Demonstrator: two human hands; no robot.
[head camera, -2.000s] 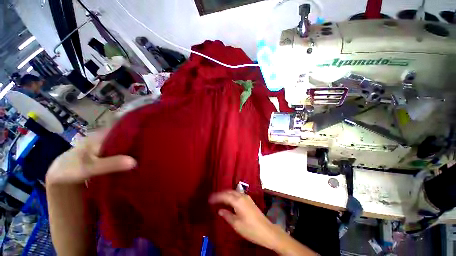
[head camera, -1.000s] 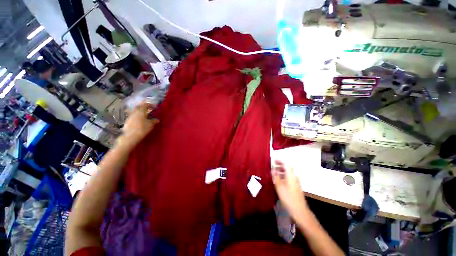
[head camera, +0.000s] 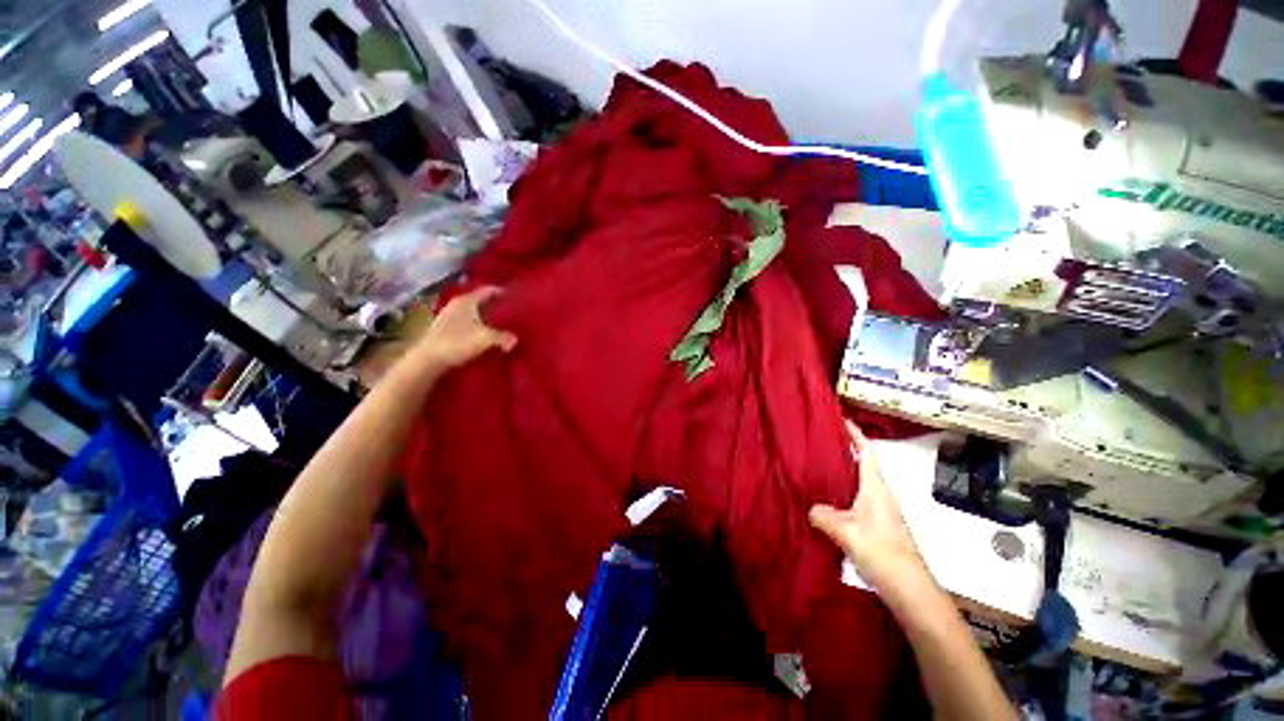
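A large heap of deep red garments (head camera: 592, 338) lies left of the machine and hangs over the front edge. My left hand (head camera: 462, 333) rests on its left edge, thumb and fingers on the cloth. My right hand (head camera: 870, 524) holds the right edge of the red cloth between thumb and fingers, beside the machine bed. A green strip (head camera: 732, 289) lies on the heap. White labels (head camera: 653, 504) show at the lower part of the cloth. The cream coverstitch machine (head camera: 1183, 211) stands at the right, with red cloth beside its needle end.
A light blue lamp (head camera: 969, 162) hangs at the needle end, its white cable crossing above the heap. A blue bar (head camera: 606, 634) stands near my lap. A blue basket (head camera: 106, 592) and purple cloth (head camera: 373, 606) are at lower left. Other machines stand at upper left.
My left hand has moved up and right onto the heap's left edge. My right hand has come onto the cloth's right edge. The view has shifted, and the blue bar shows more.
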